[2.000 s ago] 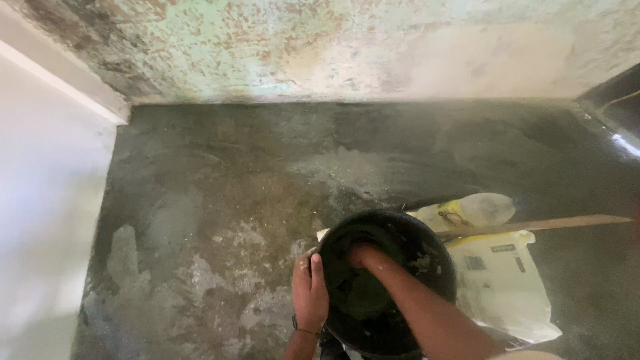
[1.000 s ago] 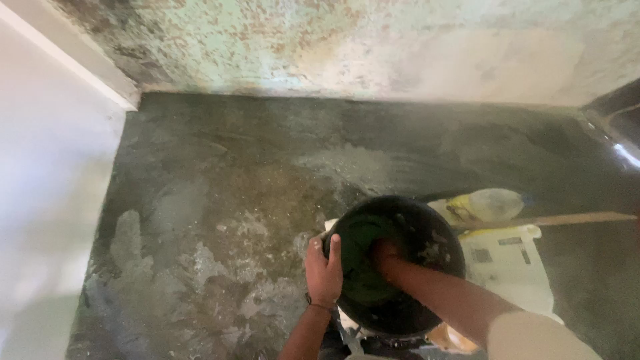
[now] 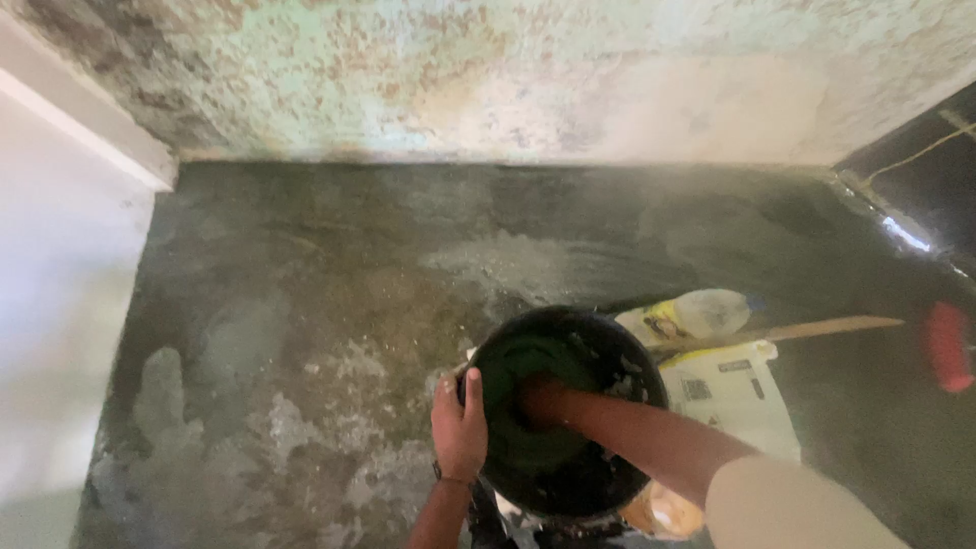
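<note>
A round black bucket (image 3: 568, 503) stands low in the view, with a dark green mixture (image 3: 526, 450) inside and pale crusted bits on its inner wall. My left hand (image 3: 460, 423) grips the bucket's left rim, its thumb on the inner side and its fingers outside. Reaching in from the right, my right hand (image 3: 540, 402) is down inside the bucket at the mixture; its fingers are hidden, so what they hold cannot be told.
Right of the bucket lie a clear plastic bottle (image 3: 713, 313) with a yellow label, a wooden strip (image 3: 835, 328) and a white printed sack (image 3: 732, 389). A red object (image 3: 948, 347) is at the far right. A stained wall (image 3: 534, 91) rises behind the concrete floor (image 3: 252, 305).
My right hand has moved about within the bucket. My left hand has stayed at the left rim. The red object has come into view at the right.
</note>
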